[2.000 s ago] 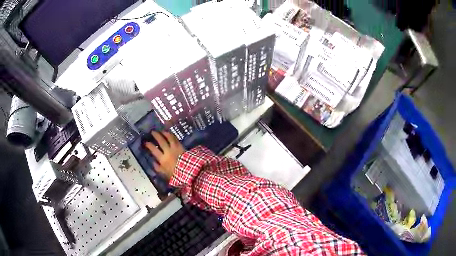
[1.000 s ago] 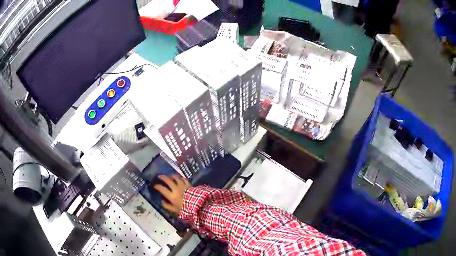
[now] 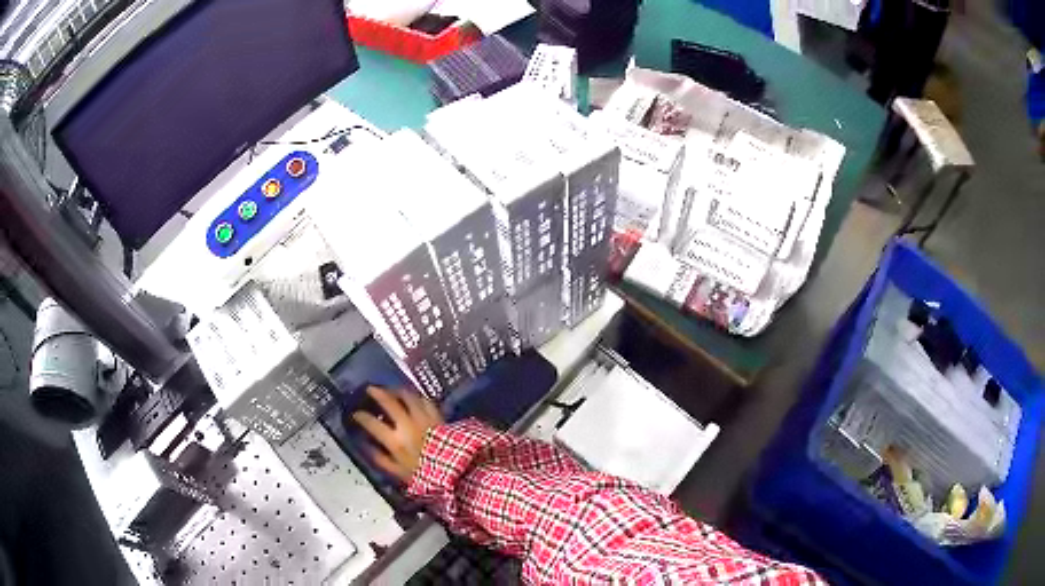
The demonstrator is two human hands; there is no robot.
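Note:
My right hand (image 3: 395, 433), bare with a red checked sleeve, rests over a black mouse (image 3: 364, 414) on the dark mouse pad (image 3: 369, 364). The fingers are curved over the mouse, which is mostly hidden. My left hand is out of the picture. Tall stacks of perforated metal housings (image 3: 468, 269) stand just behind the hand, and a smaller stack (image 3: 261, 364) stands to its left. A housing (image 3: 160, 504) sits at the fixture on the perforated work plate (image 3: 261, 521) at the lower left.
Black monitor (image 3: 212, 109), blue button panel (image 3: 261, 204) and white-grey cylinder (image 3: 67, 361) are at the left. Newspaper with housings (image 3: 733, 212) lies on the green table (image 3: 854, 109), near a red bin (image 3: 407, 40). A blue crate (image 3: 791, 424) stands at right, a stool (image 3: 934, 132) behind it.
The camera view has shifted, bringing the monitor and red bin further into view than two seconds ago. My right hand stays on the mouse.

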